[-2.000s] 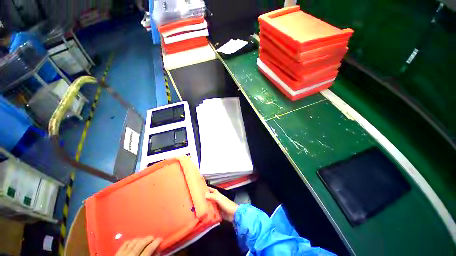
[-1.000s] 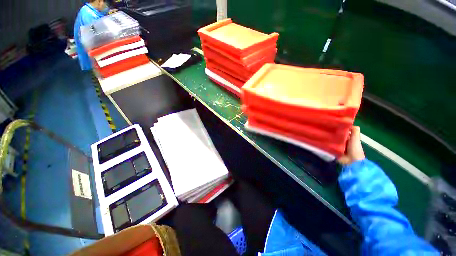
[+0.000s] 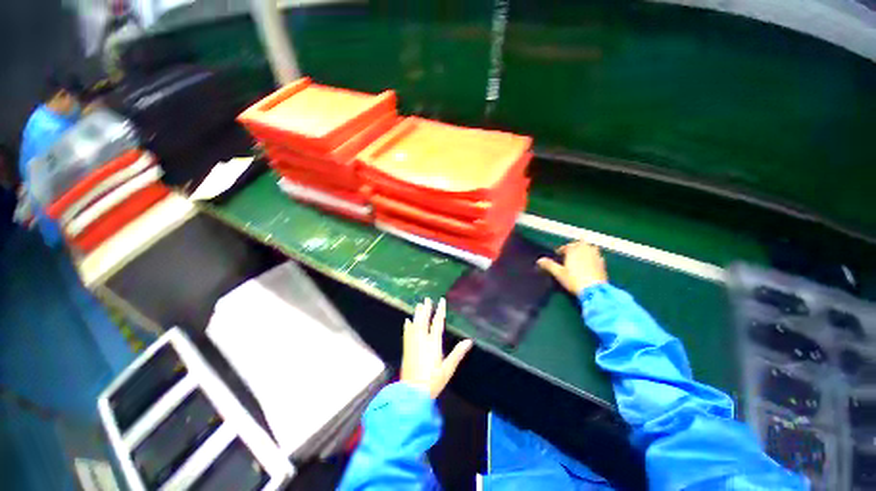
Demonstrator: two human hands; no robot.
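Two stacks of orange-red turnover trays stand side by side on the green bench; the nearer stack (image 3: 447, 182) has a white layer near its base and touches the farther stack (image 3: 322, 125). A black flat panel (image 3: 504, 292) lies beside the nearer stack, partly under or against it. My left hand (image 3: 427, 353) is open with fingers spread above the bench's front edge. My right hand (image 3: 579, 268) is over the right edge of the black panel, fingers apart and holding nothing; whether it touches the panel is unclear.
Stacked white sheets (image 3: 293, 355) lie left of my left hand. A white three-pocket tray (image 3: 187, 422) with dark units is at lower left. A clear blister tray (image 3: 802, 374) is at the right edge. More orange and white trays (image 3: 120, 206) and a person in blue (image 3: 43, 129) are at far left.
The carried stack now rests on the bench against the other stack, and my right hand has let go of it. My left hand has come into view. The camera view has turned right.
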